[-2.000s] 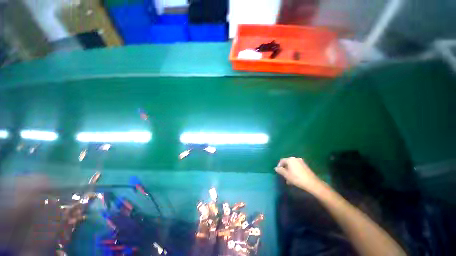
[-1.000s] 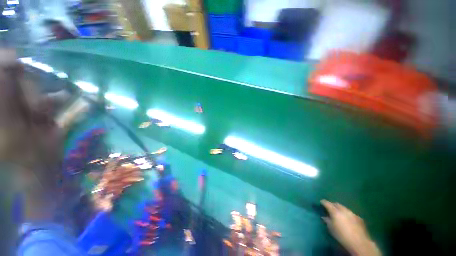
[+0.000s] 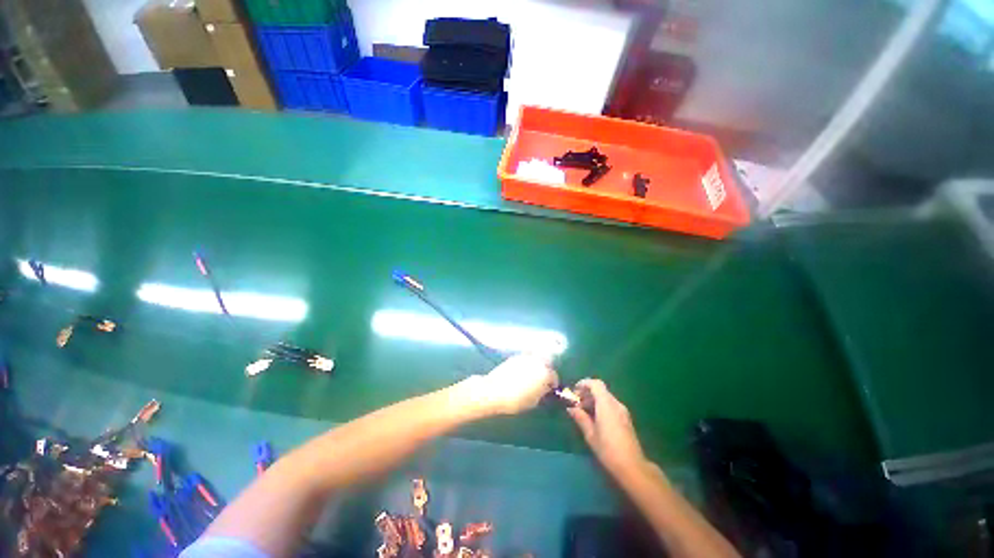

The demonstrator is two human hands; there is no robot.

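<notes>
My left hand (image 3: 521, 384) is closed on a dark wire lead (image 3: 449, 317) above the belt. Its blue and red end points up and left. My right hand (image 3: 606, 423) is just right of my left hand, its fingertips pinching the lead's copper terminal (image 3: 569, 396). A small dark part shows between the hands; I cannot tell whether it is a sleeve on the lead. A pair of copper-ended leads (image 3: 290, 358) lies on the belt to the left. A pile of copper terminals (image 3: 420, 534) lies at the near edge.
Green conveyor belt (image 3: 327, 240) with more leads at left. Orange-red tray (image 3: 621, 218) with black pieces on the far ledge. Blue bins (image 3: 382, 92) behind. Larger copper heap (image 3: 65, 501) near left. Black plastic bag (image 3: 752, 469) at right.
My view has turned back right and sharpened. My left hand has come in over the belt with a lead, and my right hand has met it at the copper end.
</notes>
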